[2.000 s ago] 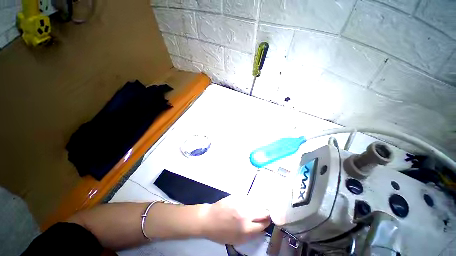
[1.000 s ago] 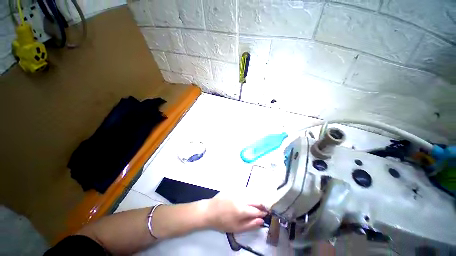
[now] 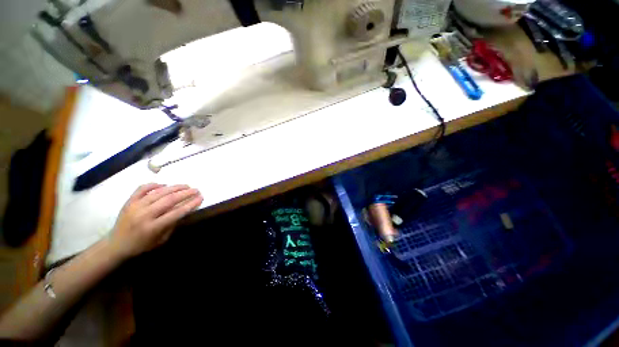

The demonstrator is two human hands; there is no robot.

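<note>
My left hand [image 3: 157, 215] lies palm down at the front edge of the white machine table [image 3: 271, 152], fingers extended and nothing visible in it. A narrow dark folded strip [image 3: 125, 157] lies beyond my fingers, not touched by them, with its right end by the presser foot and needle area [image 3: 182, 123]. The cream sewing machine [image 3: 312, 51] stands over the table. I cannot see my right hand. Black cloth with green lettering and glitter [image 3: 293, 240] is below the table edge.
A large blue crate [image 3: 360, 251] stands at the right below the table; a small copper-coloured object [image 3: 383, 222] shows there. Red-handled [image 3: 490, 59] and blue-handled [image 3: 465, 81] tools lie at the table's far right. An orange-edged ledge [image 3: 60, 156] with dark cloth [image 3: 26, 183] is at left.
The view has swung right and down, showing the crate and the machine's front side. My left hand has left the needle area and rests at the table's front edge.
</note>
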